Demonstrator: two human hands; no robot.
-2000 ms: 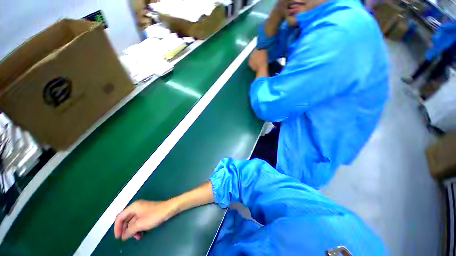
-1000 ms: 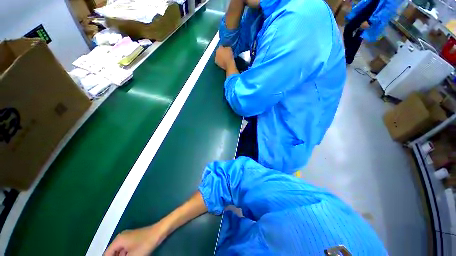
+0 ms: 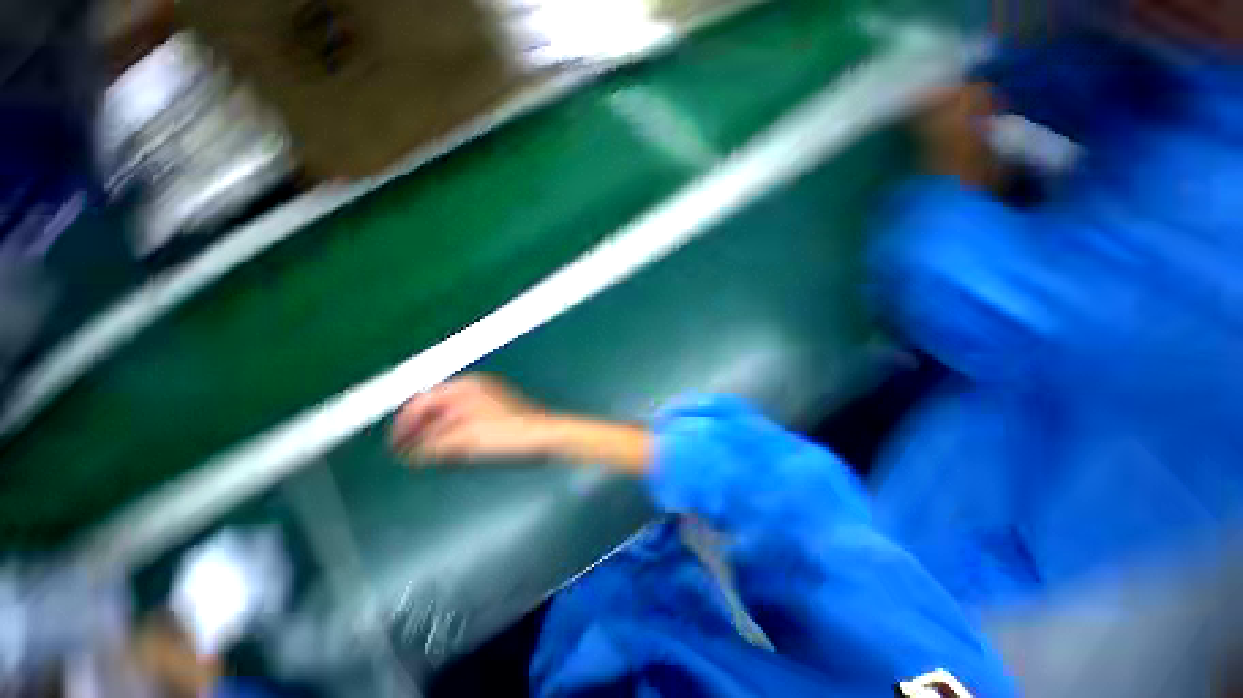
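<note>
The whole picture is motion-blurred. My right hand (image 3: pixel 470 420) is over the dark green worktop (image 3: pixel 600 375), beside the long white strip (image 3: pixel 545 303). Its fingers look loosely curled; the blur hides whether anything is between them. At the lower left is a skin-coloured and blue blur beside a bright white shape (image 3: pixel 232 586); I cannot tell whether it is my left hand. Thin pale lines (image 3: pixel 430 620) lie on the worktop near its front edge.
A brighter green belt (image 3: pixel 409 259) runs beyond the strip. A brown carton (image 3: pixel 368 82) and a stack of white pieces (image 3: pixel 191 137) stand on the far side. A person in a blue smock (image 3: pixel 1077 314) is close on the right. Pale blurred shapes are at the lower left corner.
The view has swung left. My right hand shows higher and further right, the neighbour has shifted right, and the lower-left worktop with the white shape and thin lines has come into view.
</note>
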